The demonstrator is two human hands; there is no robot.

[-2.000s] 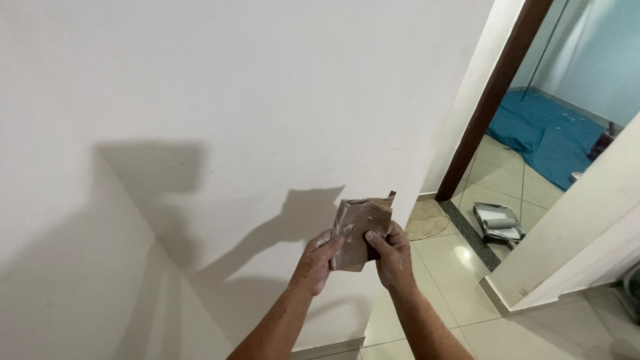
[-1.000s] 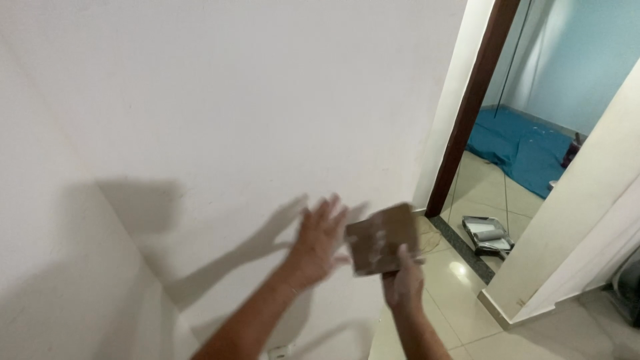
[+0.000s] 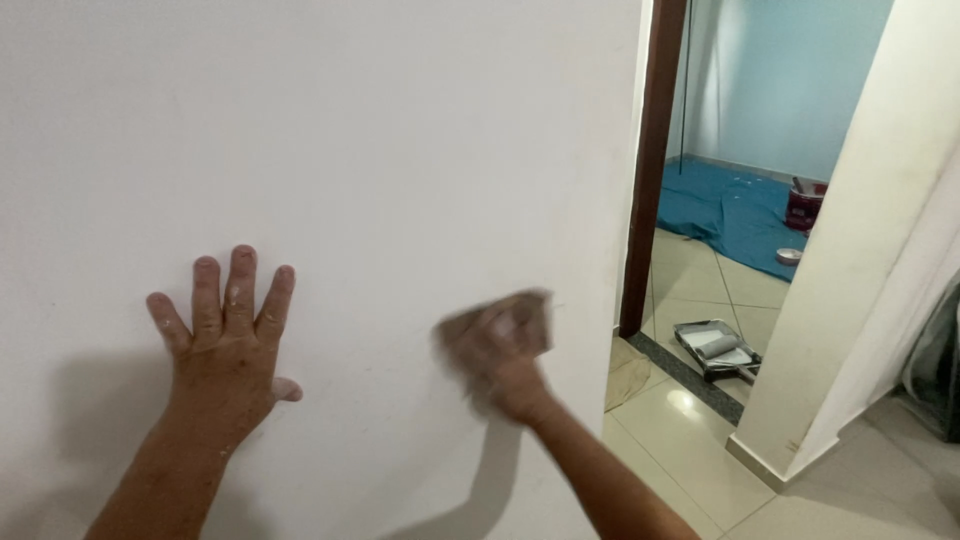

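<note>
My left hand (image 3: 229, 360) lies flat against the white wall (image 3: 390, 150), its fingers spread and nothing in it. Specks of white show on the fingers. To the right, my right hand (image 3: 506, 375) presses a brown sheet of sandpaper (image 3: 534, 319) to the same wall. Both the hand and the sheet are blurred, so the exact hold of the fingers is hard to see. Shadows of my arms fall on the wall below.
Right of the wall stands a dark wooden door frame (image 3: 651, 165). Past it, a paint tray (image 3: 731, 370) with a roller (image 3: 718, 346) sits on the tiled floor. A blue sheet (image 3: 724, 206) carries a dark red paint bucket (image 3: 805, 206). A white wall end (image 3: 832, 300) juts out nearer.
Both hands held the brown sheet two seconds ago. My left hand has let go and moved left onto the wall; my right hand has brought the sheet to the wall.
</note>
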